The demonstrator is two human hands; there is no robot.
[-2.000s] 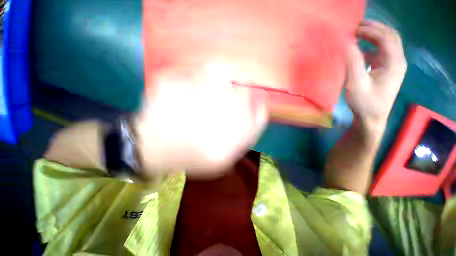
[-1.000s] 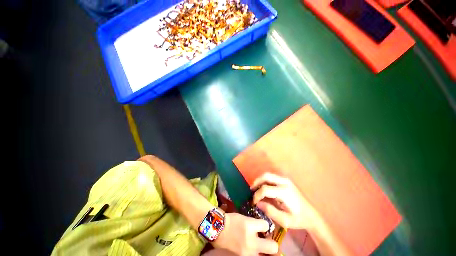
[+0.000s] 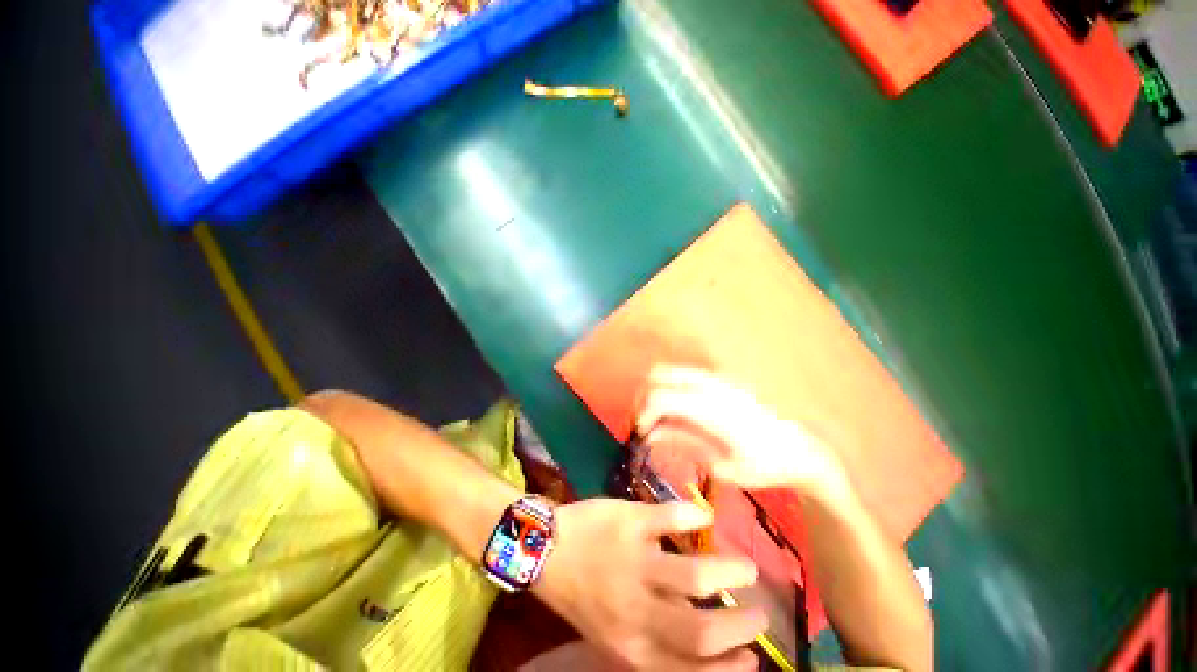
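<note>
An open-backed tablet (image 3: 654, 481), with a dark board end, yellow strips and a reddish shiny area, is tilted at the near edge of the orange foam pad (image 3: 827, 381). My left hand (image 3: 650, 578), with a watch on its wrist, holds the tablet from the near side, fingers across its back. My right hand (image 3: 729, 433) is bent over the tablet's board end from the far side, bright and slightly blurred. My hands cover much of the tablet; no separate part can be made out between the fingertips.
A blue tray (image 3: 381, 118) with white lining and a heap of gold-orange flex parts is at the upper left. A loose gold flex part (image 3: 575, 92) lies on the green bench (image 3: 512, 250). More orange-red pads (image 3: 906, 46) are at the upper right, another at the lower right.
Since one second ago the view has shifted, so tray, loose part and pad appear further left and higher. Both hands remain at the tablet. Two seconds ago my right hand was at the pad's right edge.
</note>
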